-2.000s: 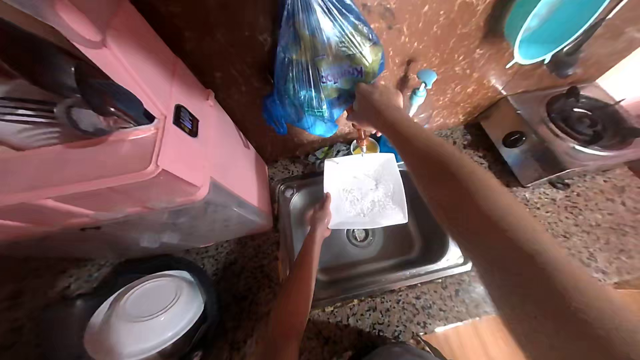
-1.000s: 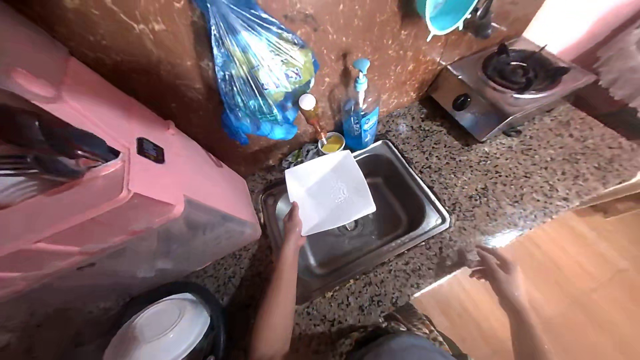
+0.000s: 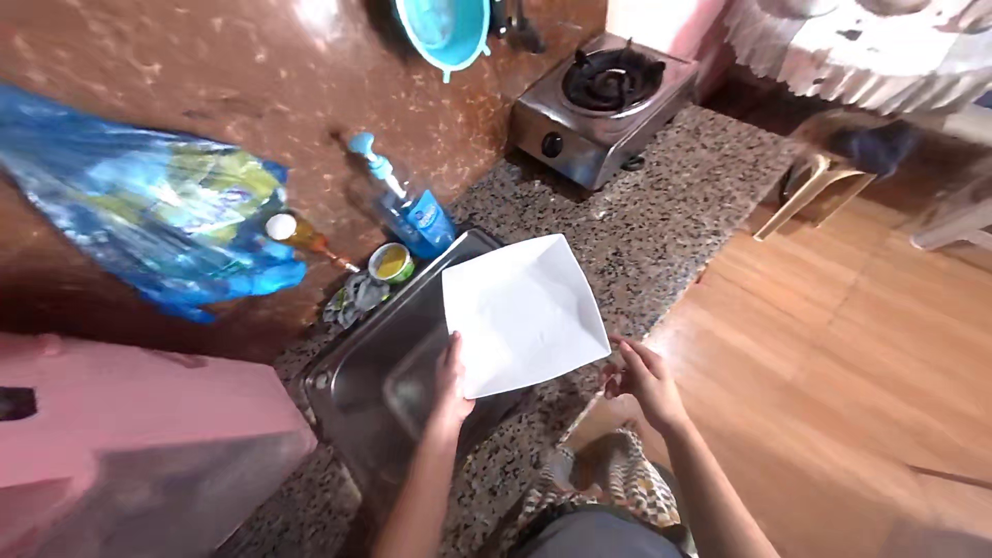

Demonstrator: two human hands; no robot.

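My left hand (image 3: 453,384) grips the lower left edge of a square white dish (image 3: 527,314), its thumb on the rim. The dish is tilted above the right part of a steel sink (image 3: 364,387) and the counter edge. Just off the dish's right corner is my right hand (image 3: 639,380), fingers bent and apart, holding nothing that I can see. Behind the sink stand a pump bottle of blue liquid (image 3: 422,221), a small tub with yellow contents (image 3: 391,263) and a white-capped amber bottle (image 3: 302,235), beside a crumpled plastic wrapper (image 3: 356,298).
A steel gas stove (image 3: 597,108) stands on the speckled stone counter (image 3: 659,201) at the back right. A blue plastic bag (image 3: 186,217) hangs on the wall at left, above a pink plastic cabinet (image 3: 139,434). A turquoise strainer (image 3: 448,31) hangs higher. A stool (image 3: 814,186) stands on the floor.
The view has swung right. My right hand was at the wall by the tap area, then out at the right, and is now near the dish. White suds seen in the dish earlier no longer show.
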